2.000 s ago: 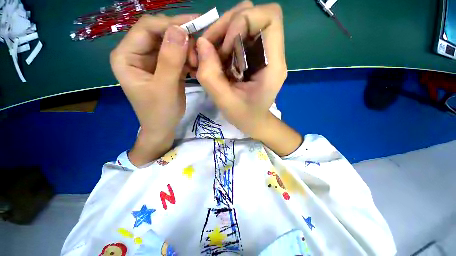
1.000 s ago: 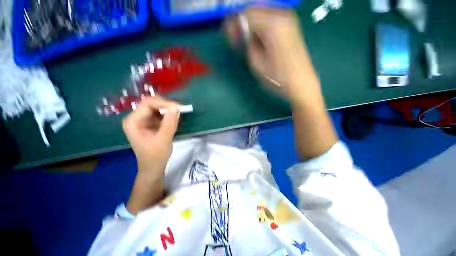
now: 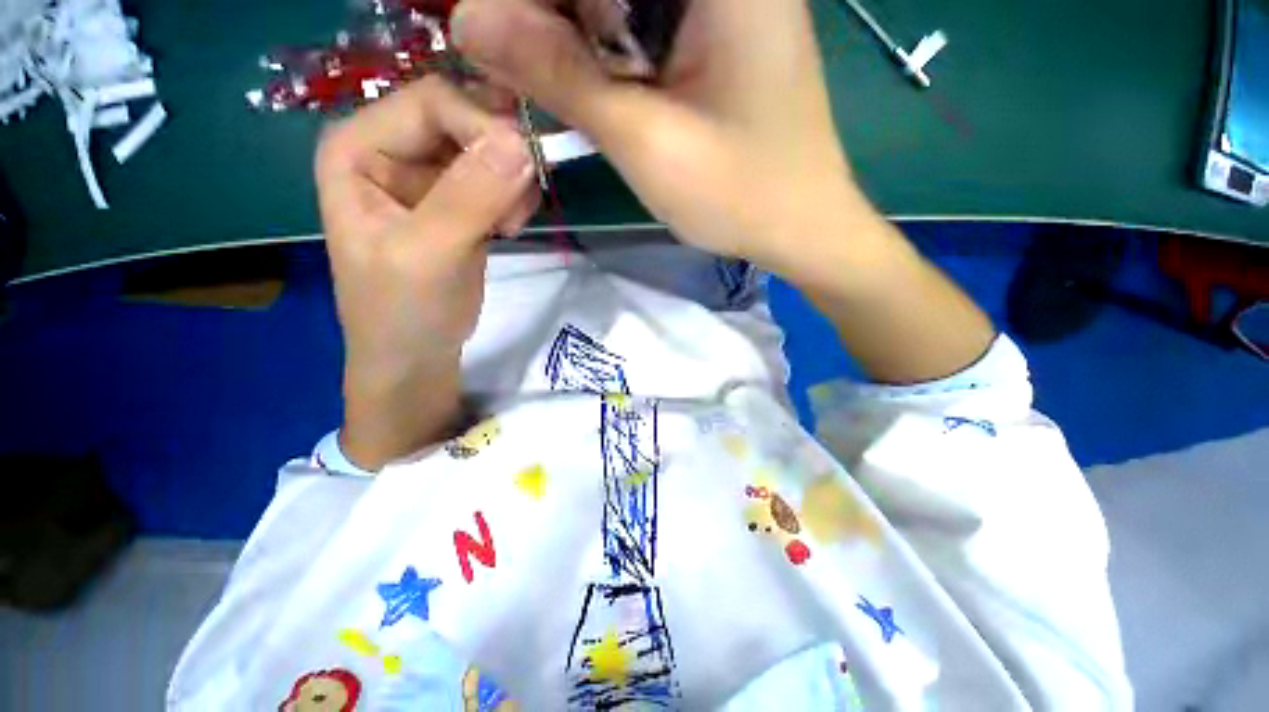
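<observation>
My left hand (image 3: 418, 209) pinches a white tab (image 3: 567, 145) with a thin metal rod (image 3: 535, 143) beside its fingertips. A thin red lead (image 3: 561, 230) hangs below the rod. My right hand (image 3: 696, 125) is above and to the right, its fingers at the top of the rod. A dark metal tool (image 3: 643, 28) is held in its palm, cut off by the top edge. Both hands are over the bench's near edge; the right fingertips are partly hidden.
Red leads with silver ends (image 3: 348, 70) lie on the green bench (image 3: 1072, 125). White strips (image 3: 84, 70) are heaped at the left. An assembled piece (image 3: 916, 59) lies right of my hands. A pale blue-topped device (image 3: 1239, 111) is at the right edge.
My right hand has come back from the blue trays to my left hand, and a thin rod now shows between them. The view has shifted; the trays are out of the picture.
</observation>
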